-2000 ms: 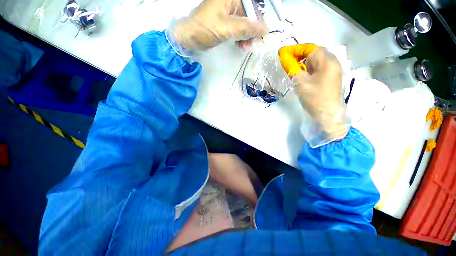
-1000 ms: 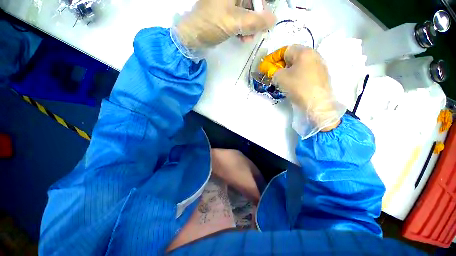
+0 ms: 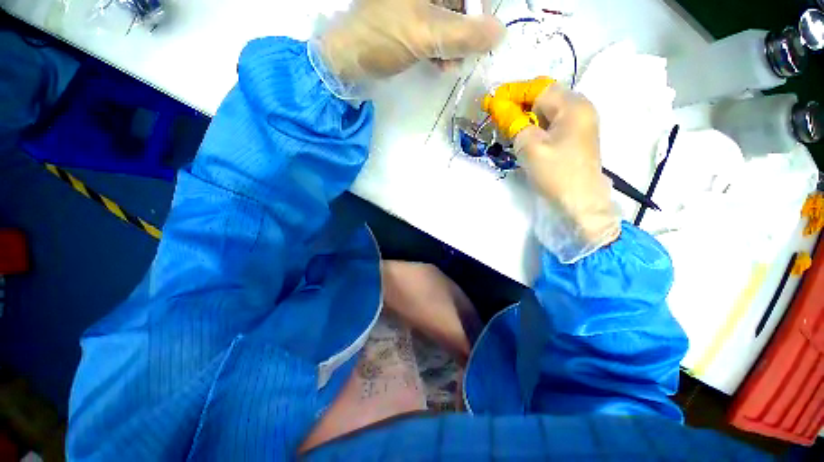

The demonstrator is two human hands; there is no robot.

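Observation:
My left hand (image 3: 402,38), in a clear glove, is closed on the module assembly (image 3: 468,7) at the top edge, where much of the unit is cut off or hidden by my fingers. My right hand (image 3: 556,126), gloved with orange finger cots (image 3: 513,106), has its fingers bent and pinched over clear film; what is between the fingertips is too small to tell. The shiny dark-blue lower module part (image 3: 483,152) lies on the bench just below my right fingertips. A thin black lead wire (image 3: 573,56) curves above my right hand.
Black tweezers (image 3: 632,189) and a thin black stick (image 3: 667,158) lie right of my right hand, near white wipes (image 3: 705,162). Two translucent bottles (image 3: 723,68) stand at upper right. Orange bits and a red tray (image 3: 786,370) are at far right. Another module (image 3: 140,11) is at upper left.
My right hand has moved down to the dark-blue part and now sits slightly above it. My left hand stays closed on the assembly. The black tweezers now show beside my right wrist.

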